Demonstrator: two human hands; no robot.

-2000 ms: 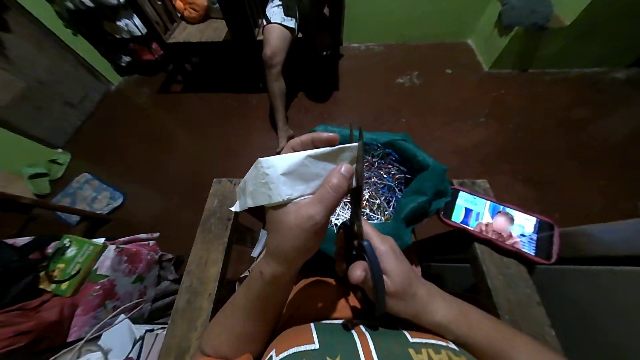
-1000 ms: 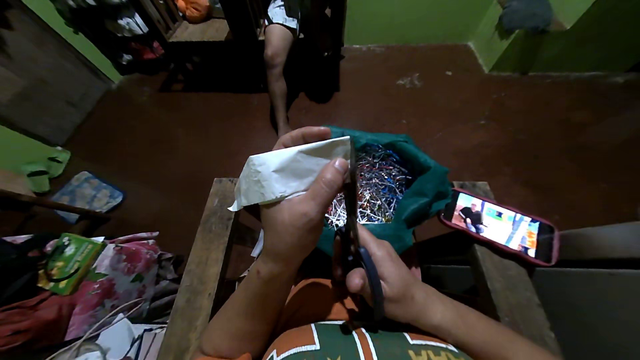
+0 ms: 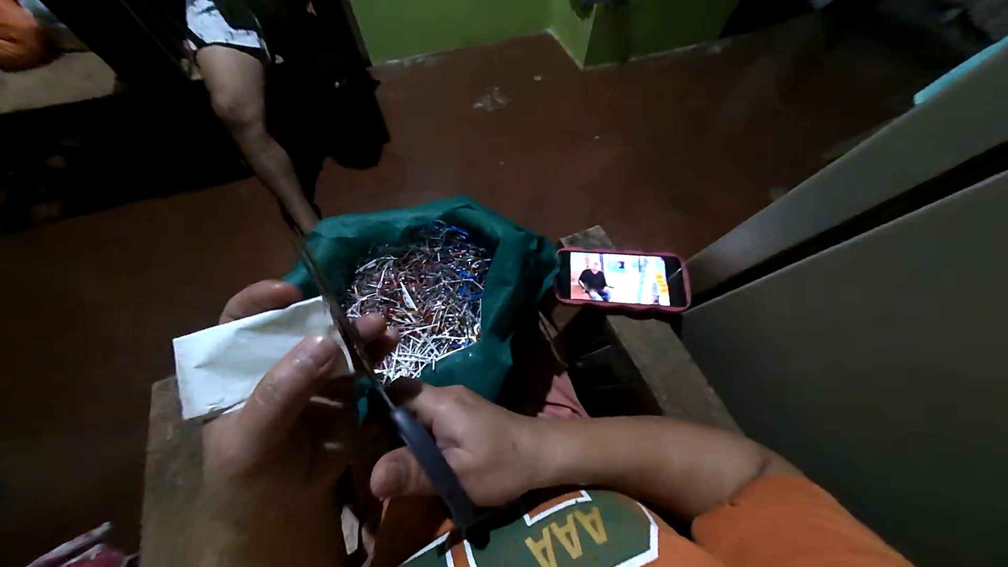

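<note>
My left hand (image 3: pixel 287 394) grips a folded piece of white paper (image 3: pixel 248 358) between thumb and fingers. In my right hand (image 3: pixel 472 441) is a pair of scissors (image 3: pixel 429 457) with dark handles; the blades point up and away and cross the right edge of the paper. Just beyond both hands sits a green cloth bag (image 3: pixel 512 283), its mouth wide and its rim folded outward. Inside lie many thin cut strips (image 3: pixel 425 295), white, red and blue. Part of the paper is hidden behind my left thumb.
A phone (image 3: pixel 622 279) in a pink case shows a video, lying on a wooden plank (image 3: pixel 661 362) to the right. A pale panel (image 3: pixel 866 315) stands beyond it. Another person's leg (image 3: pixel 244 118) reaches down behind the bag. More wood (image 3: pixel 169 465) is at the lower left.
The view has swung to the right. The paper's left end, pointed and drooping before, now looks squarer. Both hands keep their hold on the paper and scissors.
</note>
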